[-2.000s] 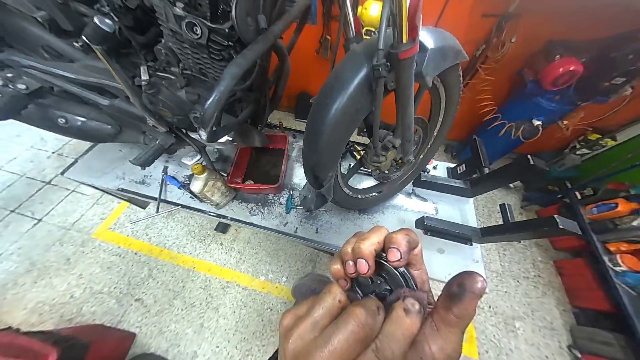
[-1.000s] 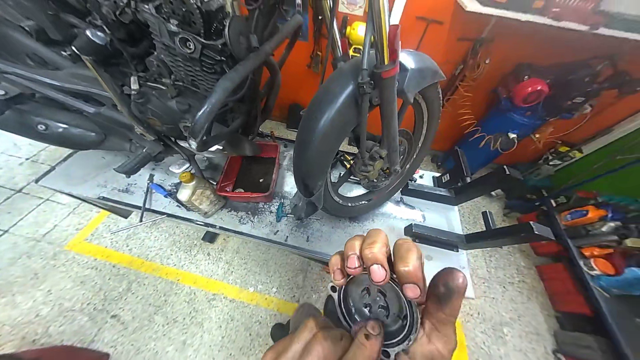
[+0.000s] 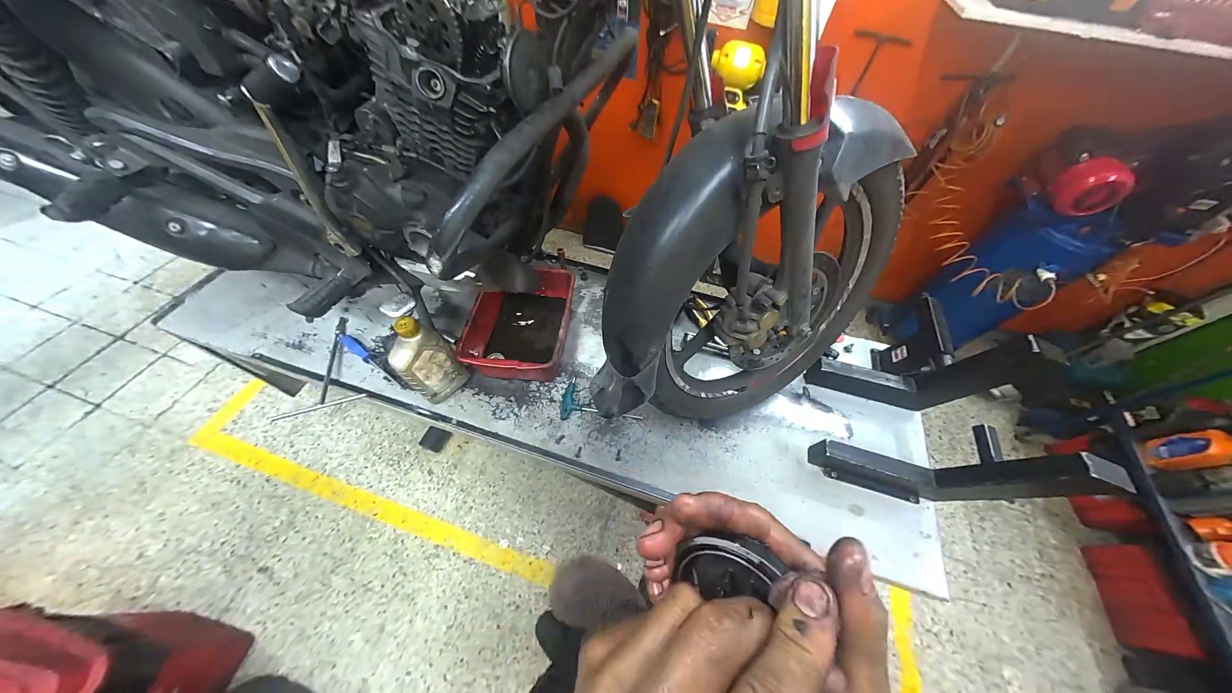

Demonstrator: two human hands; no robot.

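A round dark part with a pale rim [image 3: 730, 563], probably a small cover, sits between both hands in the lower middle of the head view. My right hand [image 3: 770, 527] wraps around its far side, fingers curled over the edge and thumb raised at the right. My left hand [image 3: 703, 640] lies over its near face, knuckles bent and thumb at the right rim. The left hand hides the lower half of the part, and whether it grips the part or only presses on it cannot be told. Both hands are stained dark.
A motorcycle with exposed engine [image 3: 433, 96] and front wheel [image 3: 712, 395] stands on a metal lift platform [image 3: 654, 462]. On it are a red drain pan [image 3: 515, 369], a yellow-capped bottle [image 3: 428, 366] and a teal-handled tool [image 3: 570, 399]. Black steel arms [image 3: 972, 476] extend at the right.
The left hand now covers more of the round part, whose slotted face was more visible a second ago. The right hand's fingers have curled further around the rim.
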